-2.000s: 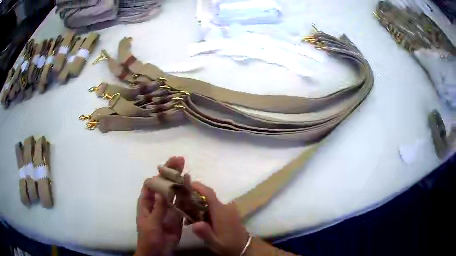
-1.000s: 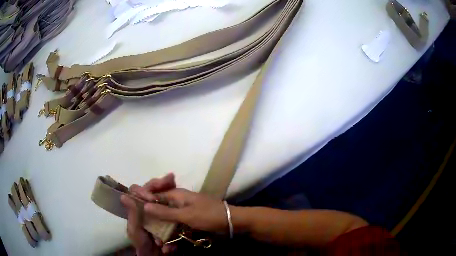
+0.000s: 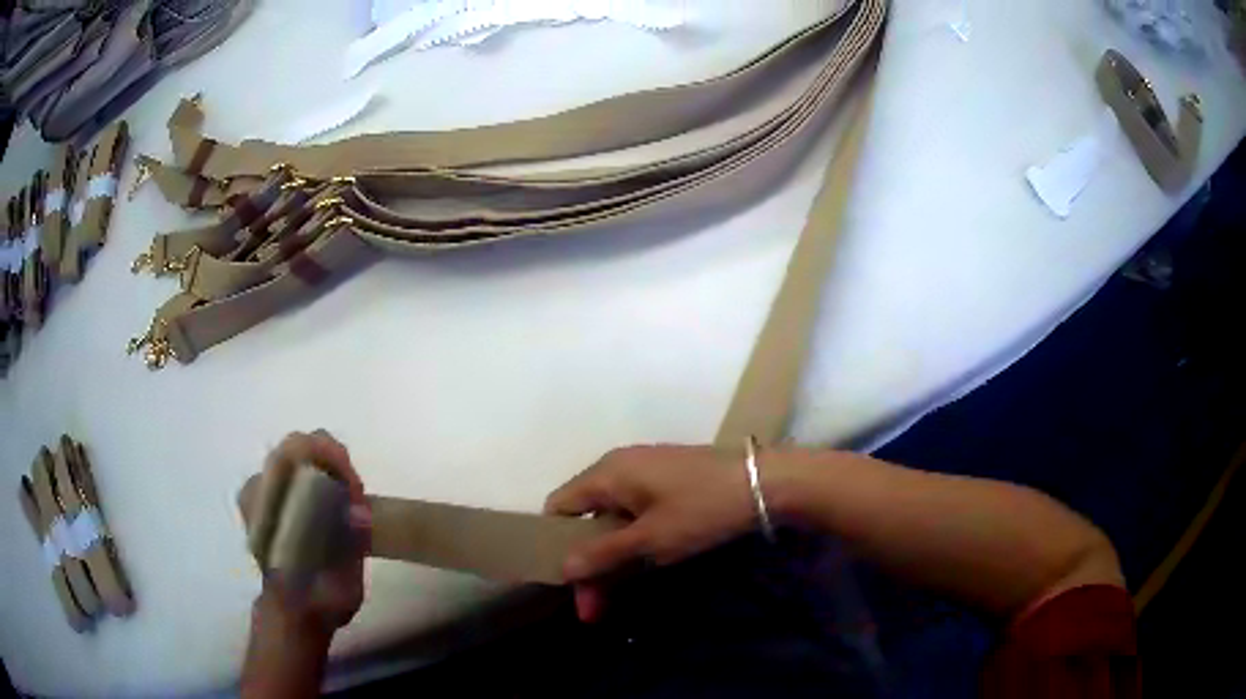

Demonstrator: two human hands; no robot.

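My left hand [image 3: 312,546] is at the lower left, closed around a partly coiled tan webbing strap [image 3: 309,516]; the coil is blurred. A flat length of the same strap [image 3: 465,537] runs from it to my right hand [image 3: 635,516], which grips it near the table's front edge. A tan band [image 3: 799,301] slants from behind my right hand up to the curved pile. The pile of loose webbing straps [image 3: 574,191] lies across the upper table. Gold snap hooks [image 3: 155,341] and brown tabs show at its left end.
Banded strap bundles [image 3: 79,533] lie at the lower left, with more [image 3: 62,219] above them. A grey-taupe pile [image 3: 109,55] is at the upper left. White zigzag strips [image 3: 506,21] lie at the top. A lone coiled strap [image 3: 1145,123] and white strip [image 3: 1063,178] are at the right.
My hands have moved apart, my right hand to the right, with strap stretched between them. The coil is upright in my left hand. The view has shifted slightly.
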